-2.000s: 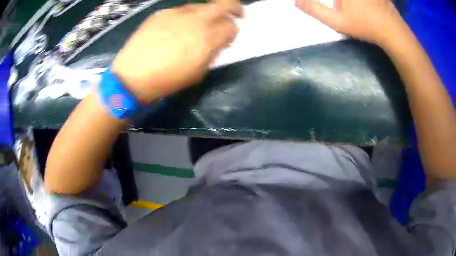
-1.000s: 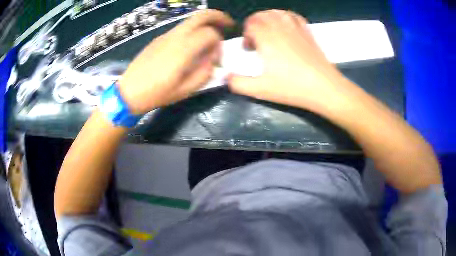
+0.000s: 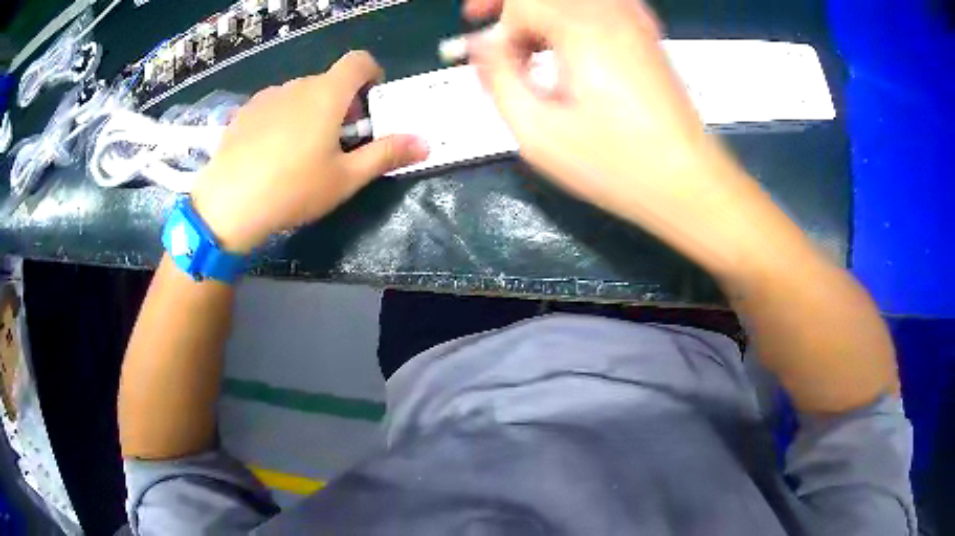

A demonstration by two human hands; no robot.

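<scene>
A long white power strip housing lies face up across the bench edge, slightly tilted, its middle hidden by my right hand. My left hand grips its left end, thumb on top, around a short grey-white cord end piece. A white cord lies coiled left of this hand; its join to the strip is hidden. My right hand is blurred over the strip's middle, its fingers bent. A small pale piece sticks out at its fingertips; what it is cannot be told.
An open power strip with metallic parts in a row lies behind my left hand. More coiled white cords lie at the far left. The dark green bench edge runs in front of me. A blue sheet stands at the right.
My left hand has moved left and down to the strip's end, uncovering more of its surface. My right hand has risen slightly, and the pale piece now shows at its fingers.
</scene>
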